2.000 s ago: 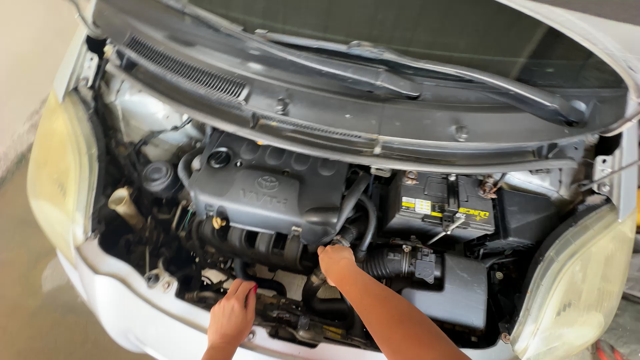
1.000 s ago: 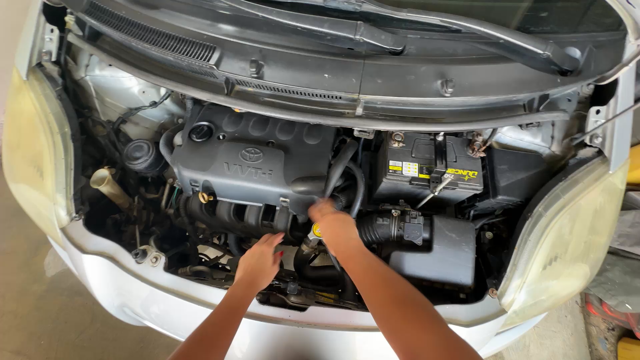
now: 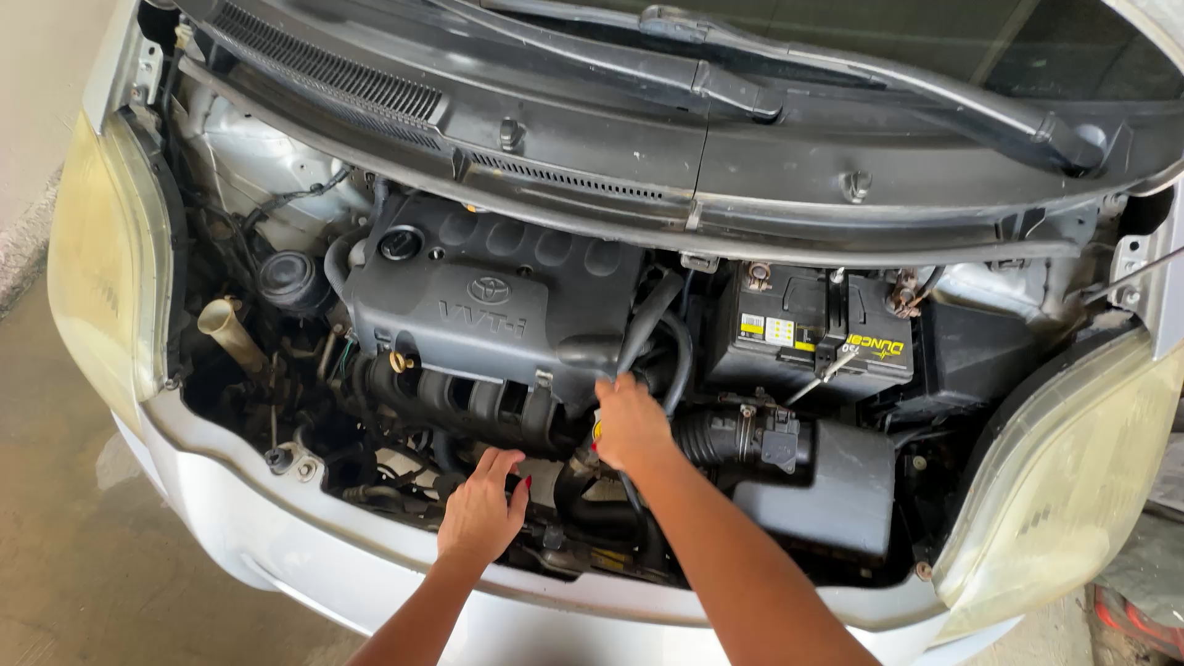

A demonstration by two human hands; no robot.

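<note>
In the head view, my right hand (image 3: 631,421) is at the right end of the black plastic engine cover (image 3: 444,301), its fingers curled by a black rubber hose (image 3: 649,319). A yellow-marked cap (image 3: 598,430) shows beside its fingers; whether it grips anything is hidden. My left hand (image 3: 483,504) is below the black intake manifold (image 3: 481,407), fingers bent and apart, with nothing seen in it. The ribbed air intake hose (image 3: 708,438) runs from beside my right wrist to the air filter box (image 3: 814,499).
A car battery (image 3: 814,324) with a metal hold-down sits right of the engine. At the left are a cream filler neck (image 3: 227,328) and a round black reservoir (image 3: 294,282). The front body edge (image 3: 370,564) lies under my forearms; wiper arms (image 3: 610,65) cross above.
My left hand was lower and farther left among the parts behind the front edge two seconds ago; it is now closer to the manifold. My right hand remains around the engine cover's right end.
</note>
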